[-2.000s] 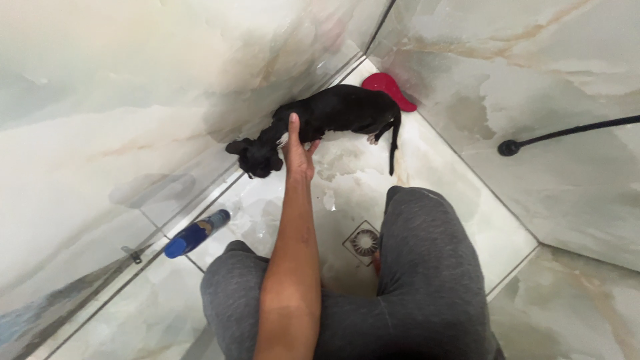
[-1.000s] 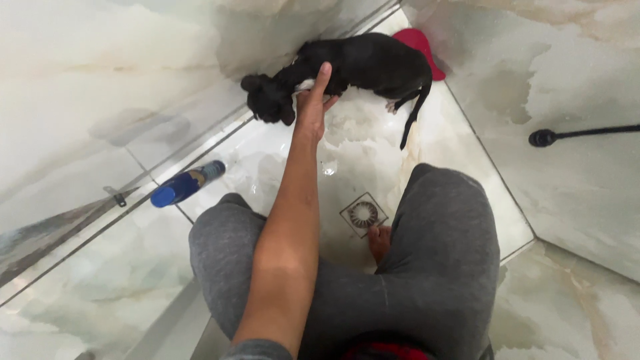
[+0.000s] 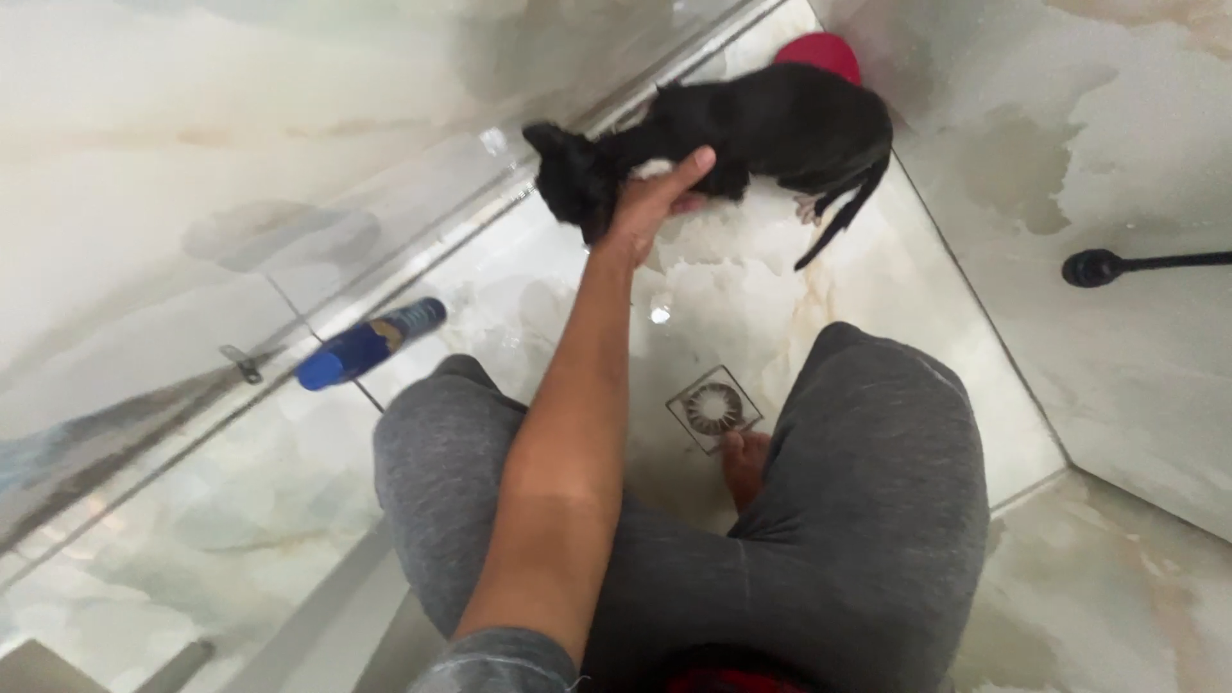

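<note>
A small, black-coated animal, a puppy or a cat, stands along the wall on the pale shower floor, its head at the left and its thin tail hanging at the right. It has white on the chest and pale paws. My left hand holds it at the chest and front legs, just behind the head. The thumb lies against its near side; most of the fingers are hidden beneath the body. My right hand is out of view.
A blue bottle lies by the glass panel's bottom edge at left. A red object sits in the corner behind the animal. A round drain is near my bare foot. A black rod-like fitting shows at right.
My left hand stays at the animal's chest, its thumb now tilted right instead of upright. The animal's head is turned lower toward my wrist. The view has shifted.
</note>
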